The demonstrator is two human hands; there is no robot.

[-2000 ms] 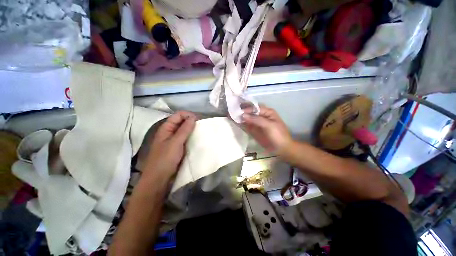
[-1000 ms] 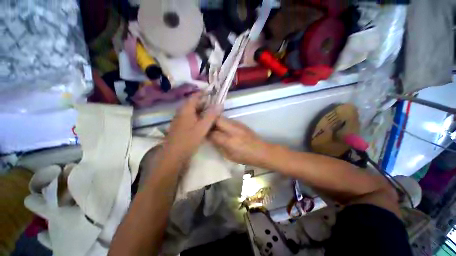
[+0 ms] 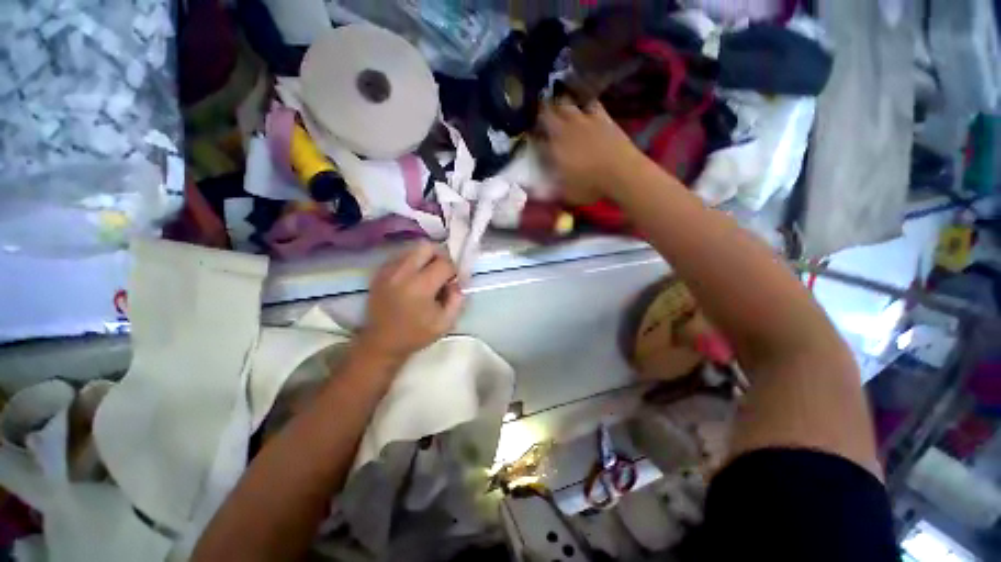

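My left hand (image 3: 415, 299) is closed on the lower ends of white narrow tape lengths (image 3: 470, 214), which stick up above it. My right hand (image 3: 580, 148) reaches into the heap behind the table edge; it is blurred, and its fingertips are partly hidden among dark and red things. A cream cut piece (image 3: 439, 390) lies below my left hand, beside the lit needle area (image 3: 520, 467). More cream pieces (image 3: 181, 384) hang at the left. Scissors (image 3: 609, 472) lie right of the needle.
Behind the table edge are a white tape roll (image 3: 373, 90), a yellow thread cone (image 3: 311, 165) and scraps. A clear bag of white labels (image 3: 88, 110) stands at the left. A brown disc (image 3: 664, 329) is right on the machine table (image 3: 549, 313).
My right hand has left my left hand and moved up and right into the heap. My left hand stays at the tape lengths. The view has shifted, showing more of the heap.
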